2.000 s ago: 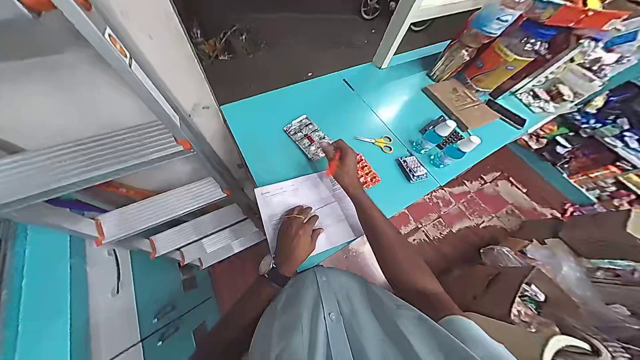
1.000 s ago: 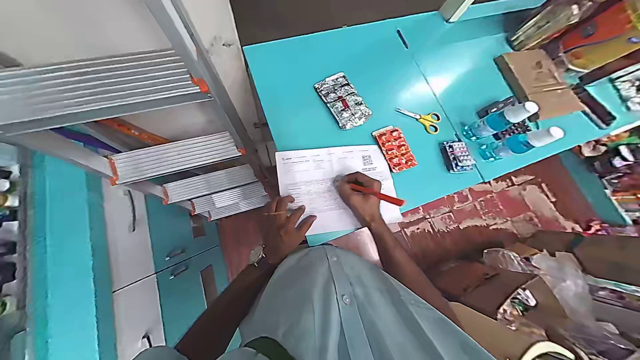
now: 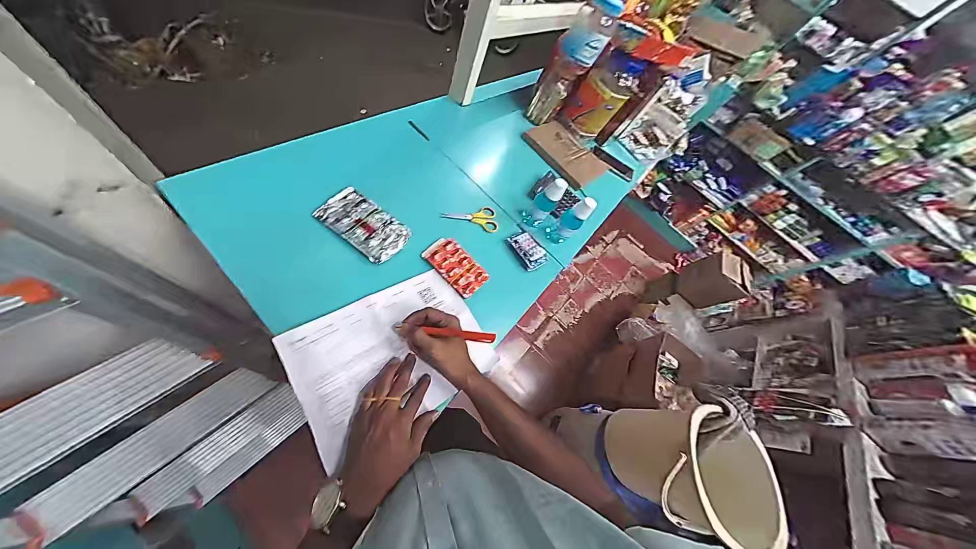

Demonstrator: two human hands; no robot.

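Note:
My right hand (image 3: 438,347) holds a red pen (image 3: 465,334), its tip end over a printed paper sheet (image 3: 313,366) near the front edge of the turquoise table (image 3: 290,229). Spread flat on the sheet's lower part is my left hand (image 3: 389,419), holding nothing, with a ring and a wristwatch (image 3: 326,505). Just beyond the paper lies a red blister pack (image 3: 456,267). Silver blister packs (image 3: 362,225) lie farther back on the left. Yellow-handled scissors (image 3: 483,219) and a small dark blister pack (image 3: 527,251) are to the right.
Two blue bottles with white caps (image 3: 549,202) stand near the table's right edge. Behind them are a cardboard piece (image 3: 564,152) and a large plastic bottle (image 3: 572,61). An aluminium ladder (image 3: 152,450) is at left. A beige bucket (image 3: 732,473) and stocked shelves (image 3: 831,252) are at right.
Two seconds ago my right hand was by the silver blister packs with the red pen; one second ago it was on the paper, where it is now. The view has shifted.

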